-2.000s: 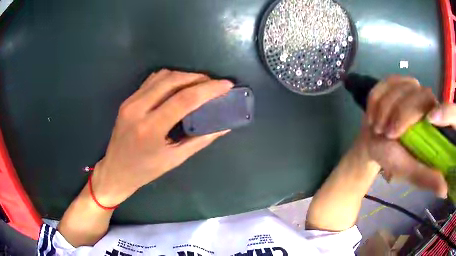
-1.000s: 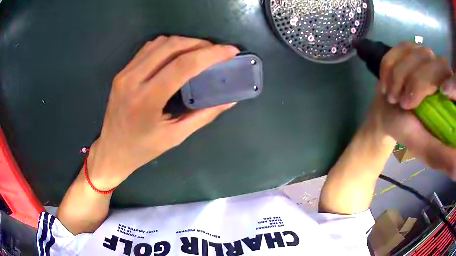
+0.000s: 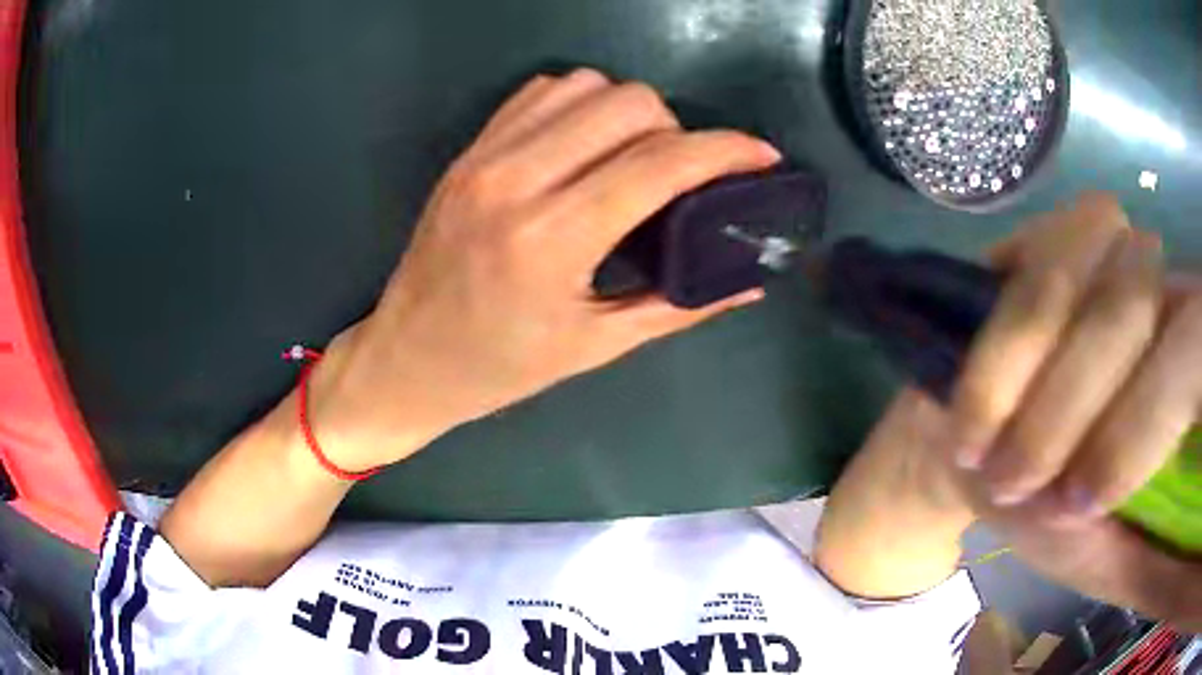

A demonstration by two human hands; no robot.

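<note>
My left hand (image 3: pixel 527 244) is shut on a black plastic housing (image 3: pixel 718 231), thumb and fingers on its two long sides, above the dark green surface. My right hand (image 3: pixel 1055 376) grips the electric screwdriver (image 3: pixel 916 310); its black nose points left at the housing and its lime-green body is partly cut off at the right edge. A blurred silvery bit with what looks like a screw (image 3: pixel 775 251) shows in front of the housing's face. I cannot tell whether it touches. The housing's corner holes cannot be made out.
A round screw dish (image 3: pixel 960 106) with a heap of silvery screws lies at the upper right. A red-orange tray edge (image 3: pixel 46 382) runs down the left side. A small white piece (image 3: pixel 1148 179) lies right of the dish. Cardboard (image 3: pixel 1039 651) shows below at the lower right.
The screwdriver has moved from beside the dish down and left to the housing. The housing and my left hand appear further right, and the dish has shifted right in the view.
</note>
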